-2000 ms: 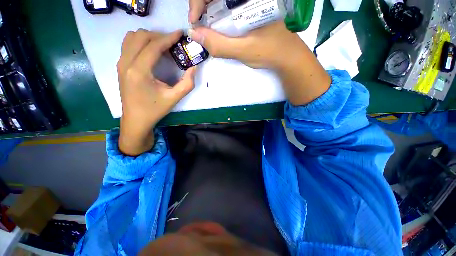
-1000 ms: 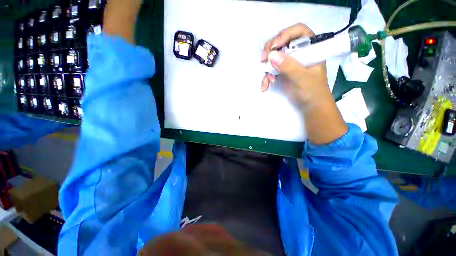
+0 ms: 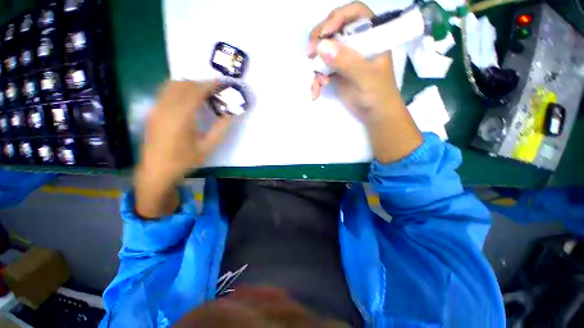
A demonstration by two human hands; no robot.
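Observation:
My left hand (image 3: 182,131), blurred, is over the left part of the white paper sheet (image 3: 288,131). A black watch housing (image 3: 229,101) is between its thumb and fingers, also blurred. Another black housing with a pale rectangle and gold marks (image 3: 228,59) lies on the sheet just beyond it. My right hand (image 3: 358,73) holds the white dispensing syringe (image 3: 384,37) like a pen, above the sheet's right part. The syringe's green adapter (image 3: 435,20) is at its rear. Its needle tip is not clearly visible, and the tip end is apart from both housings.
At left is the black blister tray (image 3: 115,138) with housings in its pockets. At right are crumpled white papers (image 3: 432,109), a tan hose (image 3: 470,67) and the grey dispenser box (image 3: 512,106) with red light, gauge and a black housing (image 3: 554,120) on top.
My left hand has come back from beyond the tray's side to the sheet and is now around a housing. My right hand still holds the syringe. The view has shifted.

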